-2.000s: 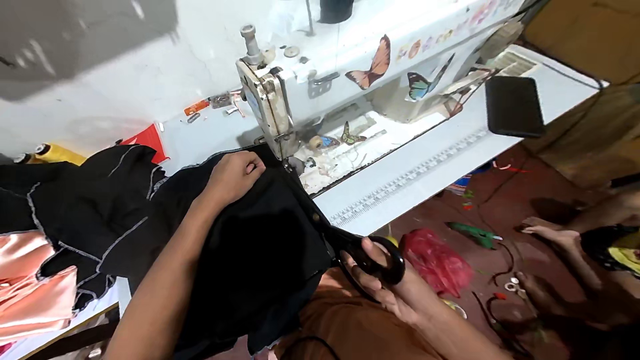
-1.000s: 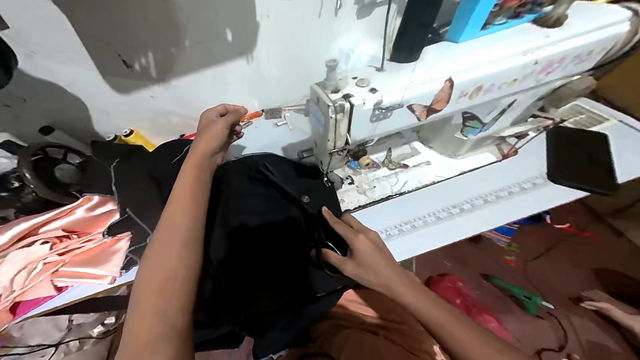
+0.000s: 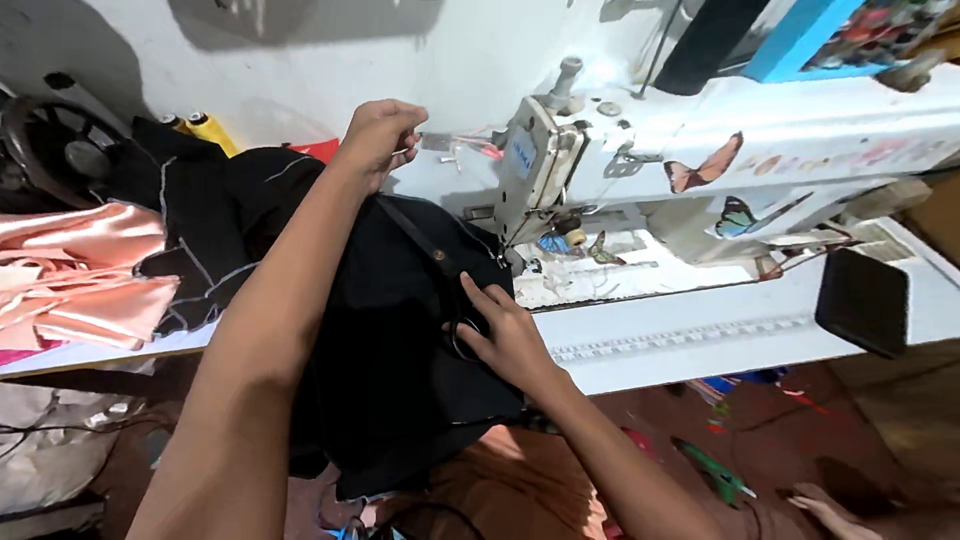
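Black fabric (image 3: 390,330) lies over the table edge, its upper right corner by the needle area of a white sewing machine (image 3: 540,157). On the fabric rest black-handled scissors (image 3: 439,255), blades pointing up and left. My right hand (image 3: 499,334) is around their handles, thumb across one loop, fingers partly spread; how firmly it grips is unclear. Beyond the fabric's top edge, my left hand (image 3: 386,139) is raised with bent fingers beside small tools (image 3: 450,142) near the wall. Whether something small is between its fingers cannot be made out.
Peach satin (image 3: 82,277) and more black fabric with pale seams (image 3: 217,202) lie at left, near yellow thread cones (image 3: 210,133) and a black handwheel (image 3: 67,154). A ruler scale (image 3: 682,334) runs along the table toward a dark phone-like slab (image 3: 862,300). A green glue gun (image 3: 712,469) is on the floor.
The scissors, held up at the fabric's right edge two seconds ago, now lie on the fabric. My left hand has gone from the fabric to the small tools at the back. The view has shifted left.
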